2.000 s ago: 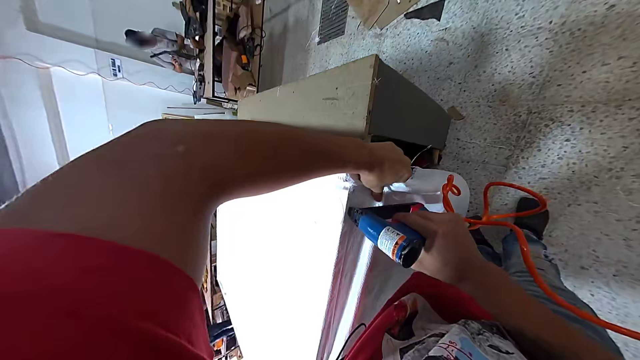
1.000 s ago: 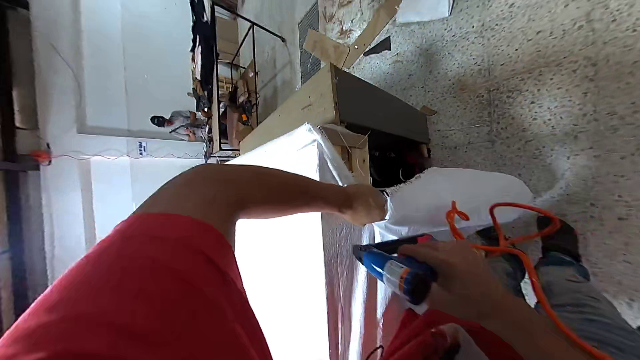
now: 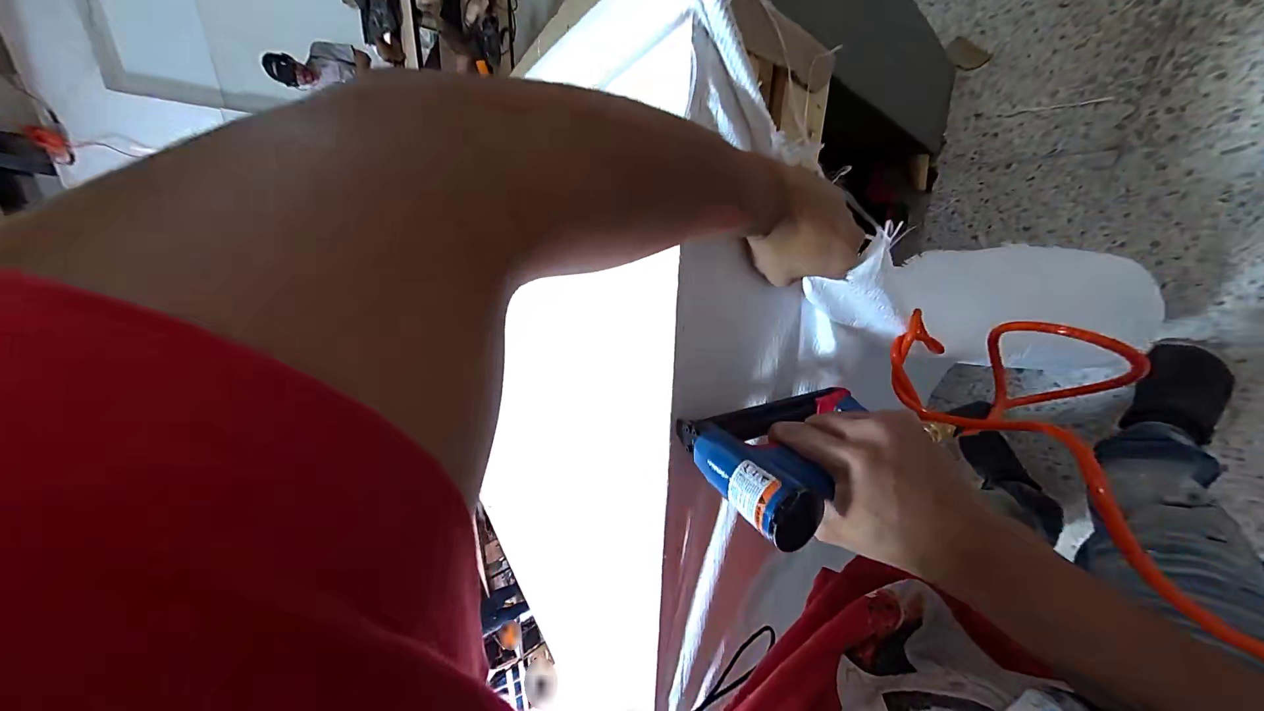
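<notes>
My left hand (image 3: 815, 232) is closed on the gathered edge of white fabric (image 3: 859, 291), beside a corner of a large fabric-covered piece (image 3: 592, 444). Frayed threads stick out next to its fingers. My right hand (image 3: 879, 484) grips a blue and black pneumatic staple gun (image 3: 760, 474). The gun's nose is at the border between the piece's bright white face and its shaded side; whether it touches is hard to tell. From the handle end, by a brass fitting, runs an orange coiled air hose (image 3: 1071, 444). A loose white fabric flap (image 3: 1047, 296) spreads beyond the left hand.
A dark grey box-like piece (image 3: 879, 59) and bare wood framing (image 3: 790, 99) lie past the corner. The speckled floor (image 3: 1066, 168) holds a scrap (image 3: 968, 52). My shoes (image 3: 1180, 390) are at right, near the hose. Another person (image 3: 316, 67) is in the background.
The left hand is farther from the staple gun than two seconds ago, still holding fabric. The white flap shows more spread out than in the oldest frame. The view has shifted.
</notes>
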